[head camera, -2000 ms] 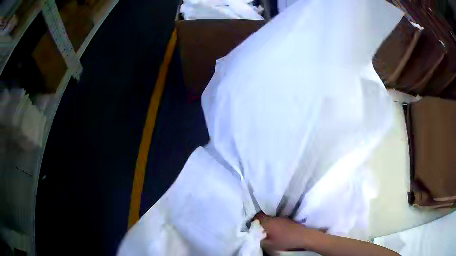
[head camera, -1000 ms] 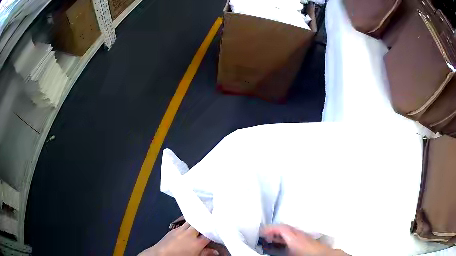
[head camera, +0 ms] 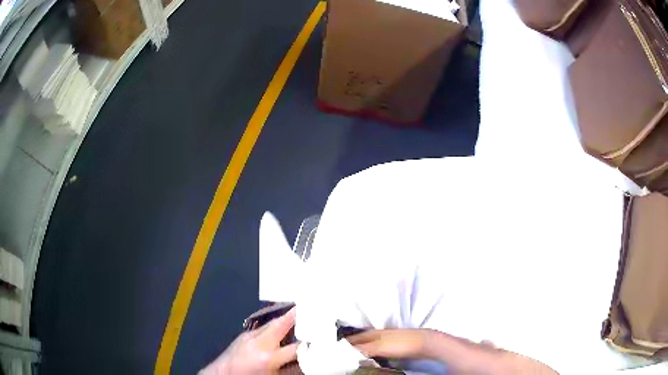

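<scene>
A large white paper sheet (head camera: 410, 242) lies overexposed across the middle and runs down into the mouth of a brown bag (head camera: 258, 316) at the bottom edge. Only bits of the bag's dark rim show. My left hand (head camera: 260, 350) is at the left side of the bag mouth, fingers on its rim, beside the paper. My right hand (head camera: 395, 344) is at the paper's lower edge over the bag mouth, its fingertips partly hidden. Both hands are cut off by the bottom edge.
A brown carton (head camera: 388, 62) with white contents stands on the dark floor beyond the paper. A yellow line (head camera: 233, 172) crosses the floor. Shelving (head camera: 88, 121) holds paper stacks at left. Filled brown bags (head camera: 619, 102) stand at upper right; flat brown bags (head camera: 648, 271) lie at right.
The raised sheet has come down and gathered at the bag mouth. My left hand has come into view at the bag. My right hand has shifted slightly.
</scene>
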